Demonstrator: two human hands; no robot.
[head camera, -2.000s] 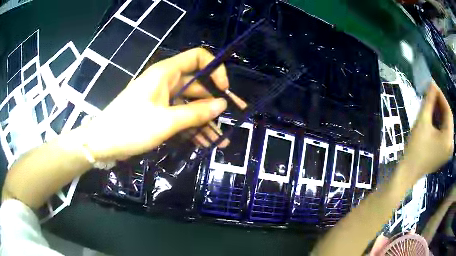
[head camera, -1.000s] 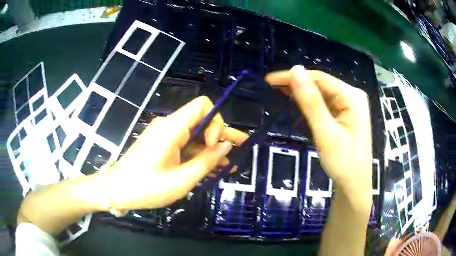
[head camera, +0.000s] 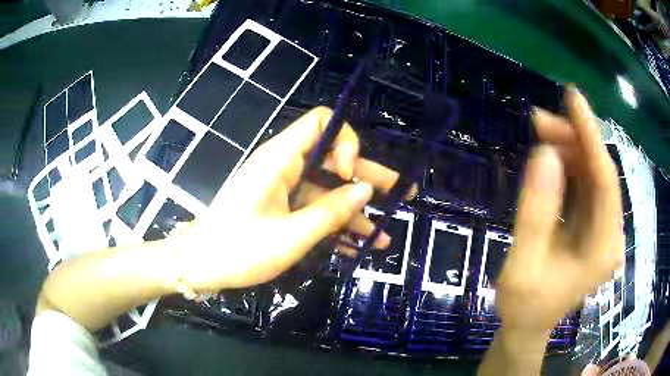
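My left hand (head camera: 294, 205) holds a dark plastic housing (head camera: 334, 128), tilted, over the black blister tray (head camera: 294, 312). The housing is hard to make out against the dark tray. My right hand (head camera: 566, 228) is raised at the right, blurred, fingers apart, not touching the housing; I see nothing in it. In the tray's lower row stand housings with white frames around their windows (head camera: 447, 258); my hands hide some of them. A die-cut adhesive sheet (head camera: 220, 110) with black rectangles lies left of my left hand.
Overlapping spent lattices (head camera: 73, 198) lie at the far left on the dark green bench (head camera: 139, 62). White sheets (head camera: 639, 220) lie right of the tray. A pink fan (head camera: 624, 367) is at the lower right edge. A glossy green surface (head camera: 507, 33) runs behind.
My right hand came in from the far right towards the housing, then moved back right with fingers apart. My left hand keeps holding the housing. The view has shifted, so the tray and sheets appear moved.
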